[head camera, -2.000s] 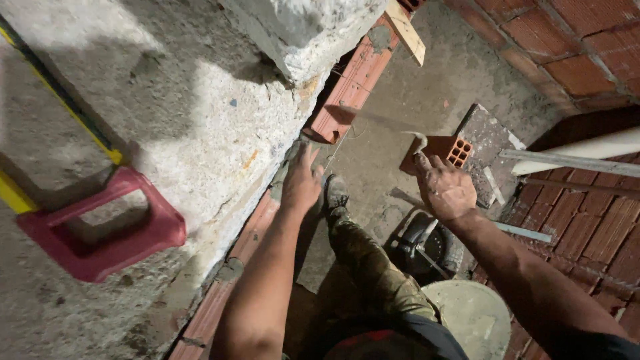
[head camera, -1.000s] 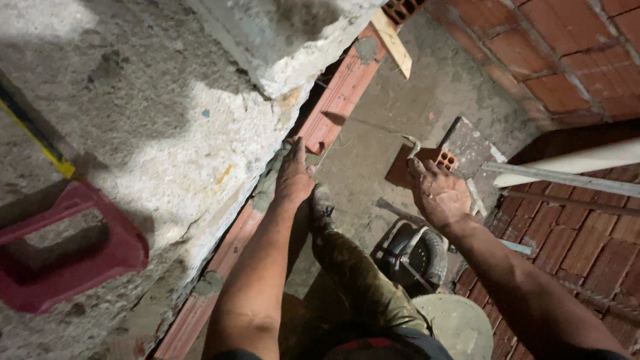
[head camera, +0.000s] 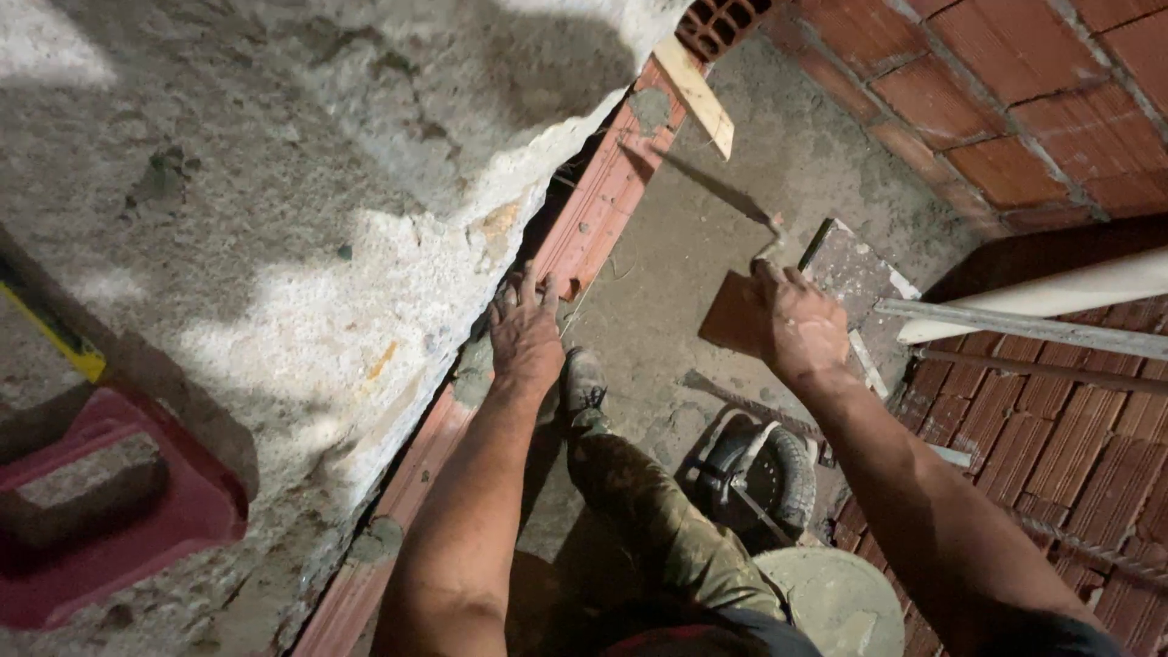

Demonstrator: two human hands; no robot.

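My left hand [head camera: 527, 342] lies palm down with spread fingers at the near end of a red hollow clay brick [head camera: 593, 214] in a low row beside a rough concrete mass. Grey mortar [head camera: 473, 374] shows just below that hand, on the row. My right hand [head camera: 803, 319] is closed around the handle of a trowel [head camera: 716, 184], largely hidden by the fingers. The trowel's thin blade is seen nearly edge-on, its tip over the brick. A loose hollow brick [head camera: 733, 313] lies on the floor beyond my right hand.
A red-handled hacksaw [head camera: 196, 511] rests on the concrete [head camera: 301, 319] at left. A wood piece [head camera: 698, 96] lies across the row's far end. On the right are a black bucket [head camera: 744, 474] with a hose, a round mortar-coloured lid or tub [head camera: 835, 598], a white pipe [head camera: 1049, 292] and stacked bricks [head camera: 1077, 420].
The trowel in my right hand has moved farther along the brick, away from my left hand. My left hand stays near the brick's end. The view has shifted somewhat.
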